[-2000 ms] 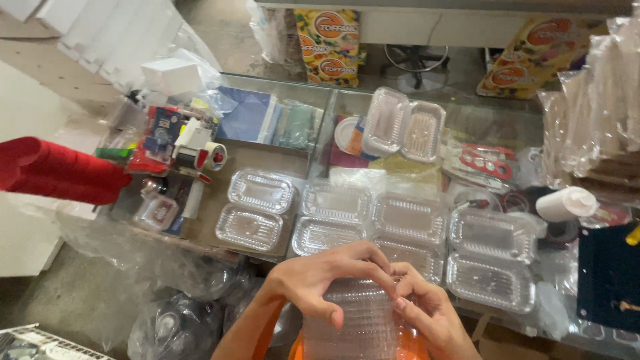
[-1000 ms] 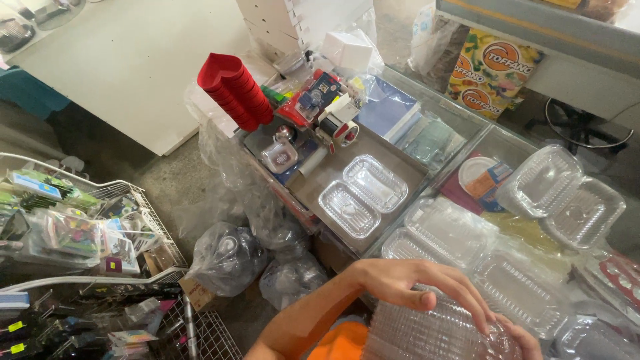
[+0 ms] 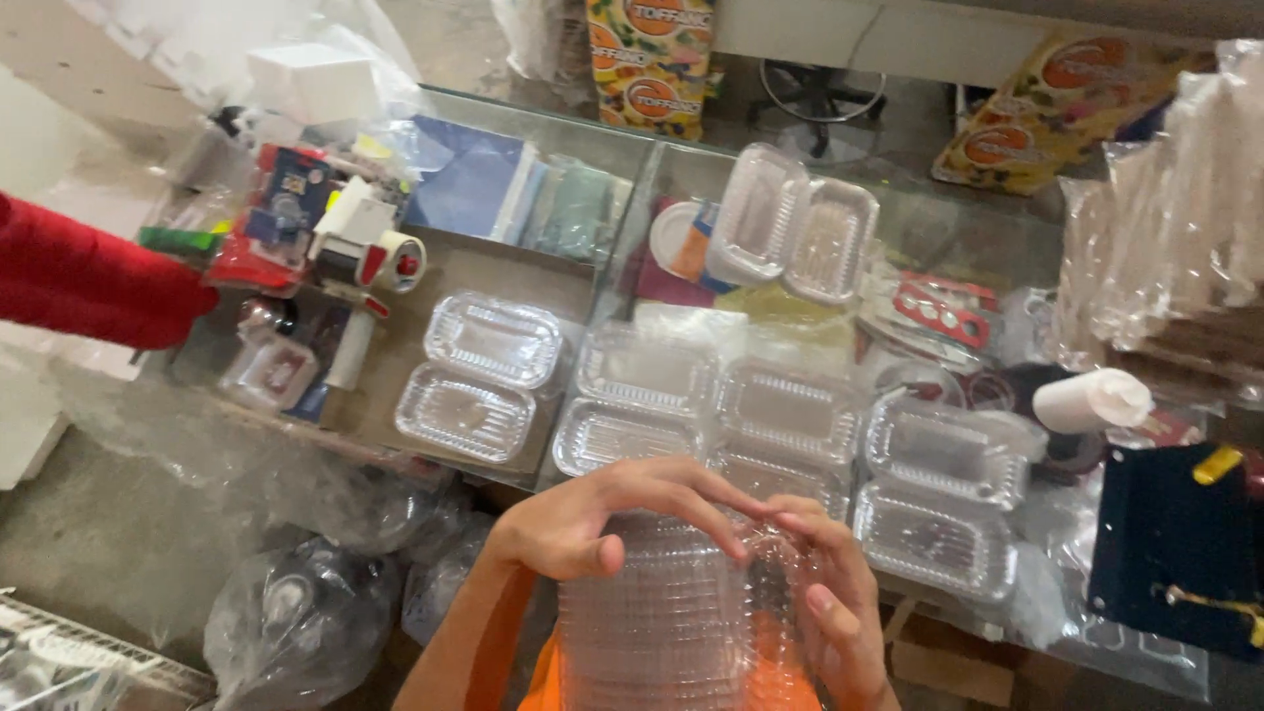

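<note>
A tall stack of clear plastic clamshell containers (image 3: pixel 652 612) stands against my body at the bottom middle. My left hand (image 3: pixel 612 513) arches over the top of the stack, its fingertips at the upper right edge. My right hand (image 3: pixel 829 592) is at the stack's right side, fingers bent on a thin clear plastic edge. Beyond my hands, several opened clamshells lie on the glass counter: one at the left (image 3: pixel 479 375), one in the middle (image 3: pixel 642 395), one right of it (image 3: pixel 787 410), one at the right (image 3: pixel 938 494) and one farther back (image 3: pixel 795 225).
A tape dispenser (image 3: pixel 365 237) and a red fuzzy object (image 3: pixel 89 272) are at the left. Wrapped brown packs (image 3: pixel 1165 237) are stacked at the right, near a white plastic roll (image 3: pixel 1091 400) and a dark pouch (image 3: pixel 1180 553). Plastic bags (image 3: pixel 296 622) lie below the counter's left end.
The view has swung left and back again. My hands stay around the stack; the opened clamshells on the counter have not plainly moved.
</note>
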